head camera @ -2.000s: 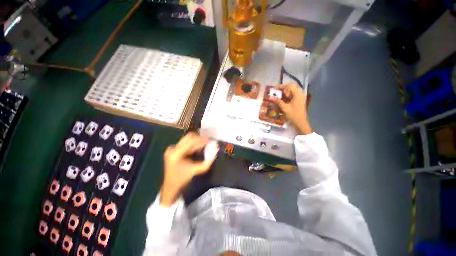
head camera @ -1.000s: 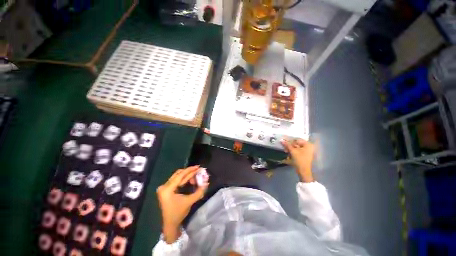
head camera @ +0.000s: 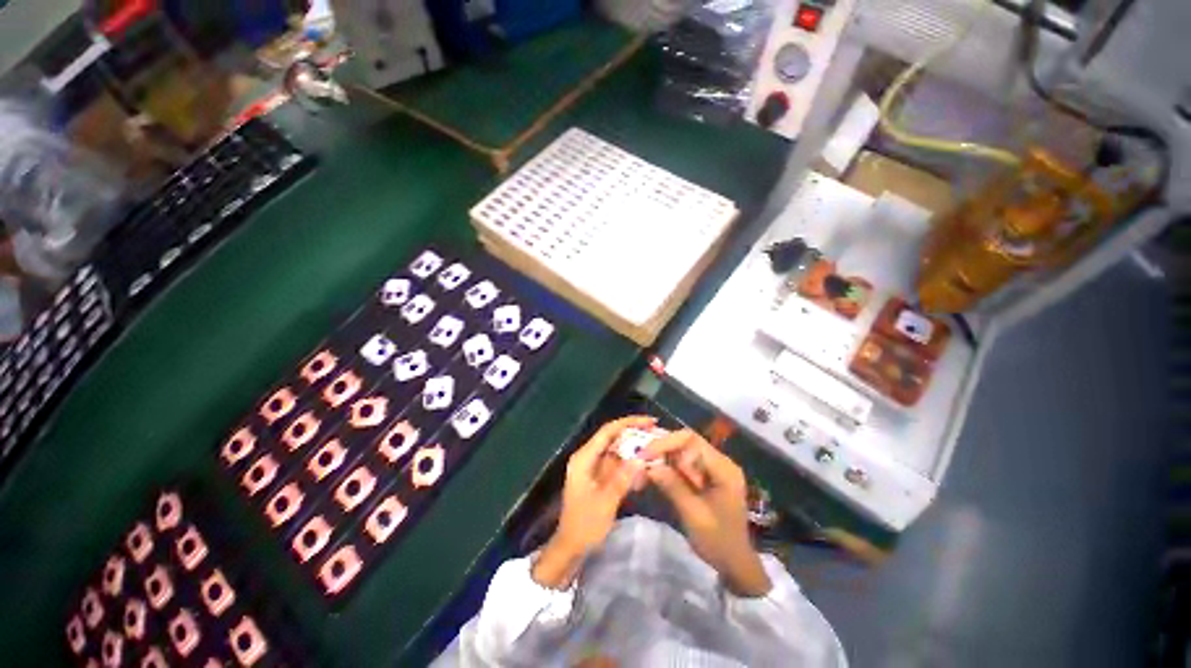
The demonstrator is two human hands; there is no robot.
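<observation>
A small white housing (head camera: pixel 636 442) is held between both hands, close in front of my body. My left hand (head camera: pixel 601 480) grips it from the left with thumb and fingers. My right hand (head camera: pixel 703 485) has its fingertips on its right side; whether they pinch a tiny piece is too small to tell. Another white housing (head camera: pixel 913 326) sits in the upper of two orange-brown nests (head camera: pixel 893 369) on the white press base (head camera: pixel 712 342). A gold press head (head camera: pixel 1025 235) stands beside the nests.
A black tray (head camera: pixel 368 459) with white and reddish housings lies left of my hands. A second tray (head camera: pixel 159 587) is at lower left. A white sheet stack (head camera: pixel 607 222) is beside the press. A person (head camera: pixel 52 176) is at far left.
My right hand has left the press front and come to the housing in my left hand. The view has turned left, showing more trays.
</observation>
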